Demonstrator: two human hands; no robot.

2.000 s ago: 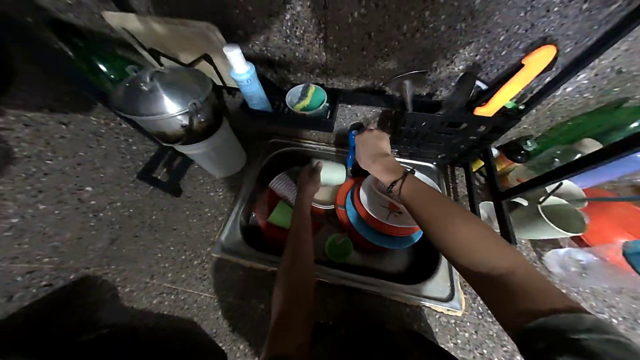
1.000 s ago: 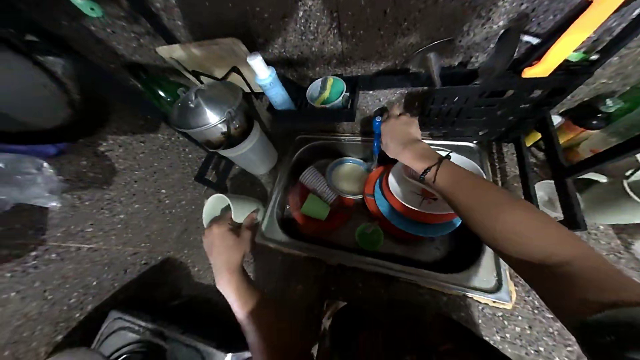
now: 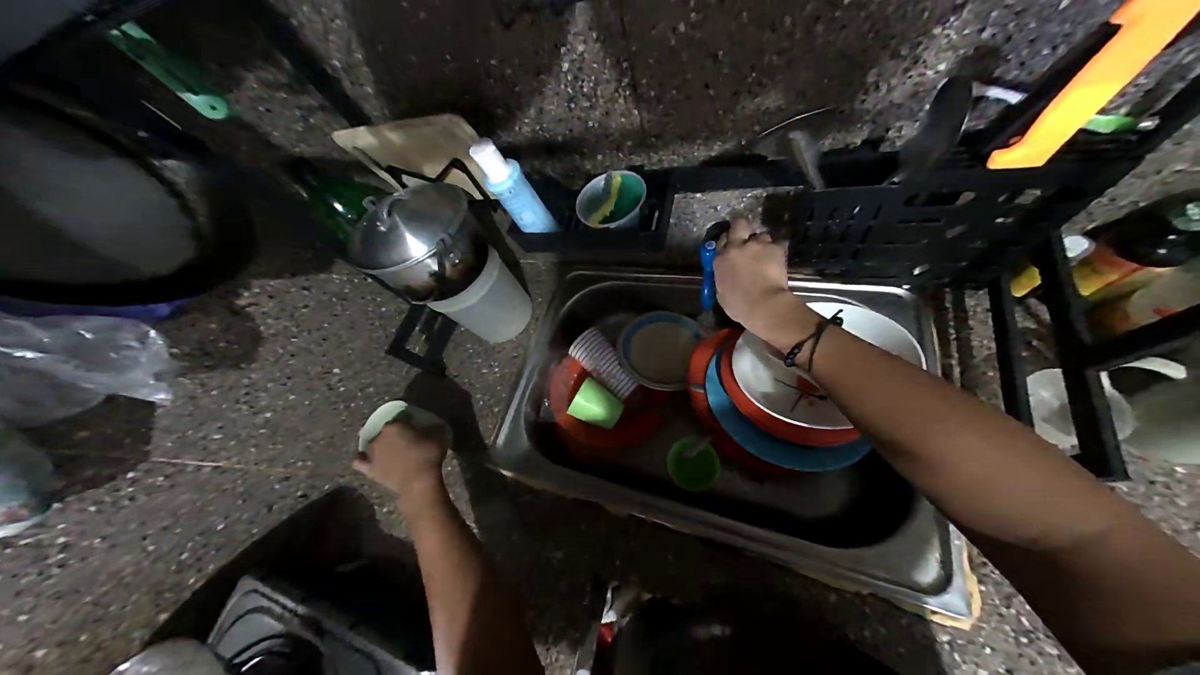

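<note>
My left hand [image 3: 405,457] grips a pale green cup [image 3: 384,422] over the counter, left of the metal sink [image 3: 937,553]. My right hand [image 3: 750,277] is closed at the blue-handled faucet [image 3: 708,272] behind the sink; the fingers hide part of it. Under my right forearm lies a stack of plates and bowls, with a white bowl [image 3: 877,342] on top and a blue plate [image 3: 797,454] below. To their left are a bowl of cloudy liquid [image 3: 660,350], a striped cup [image 3: 602,362], a light green cup [image 3: 595,404] and a round green cup [image 3: 694,465].
A lidded metal pot [image 3: 412,230] and a white container [image 3: 492,305] stand left of the sink. Behind it, a black rack [image 3: 872,225] holds utensils, and a blue bottle [image 3: 518,197] stands beside a sponge cup [image 3: 609,200]. A plastic bag [image 3: 75,361] lies far left.
My left hand has moved left from over the sink to the counter, with the pale green cup in it. My right hand stays at the faucet. The view has shifted left.
</note>
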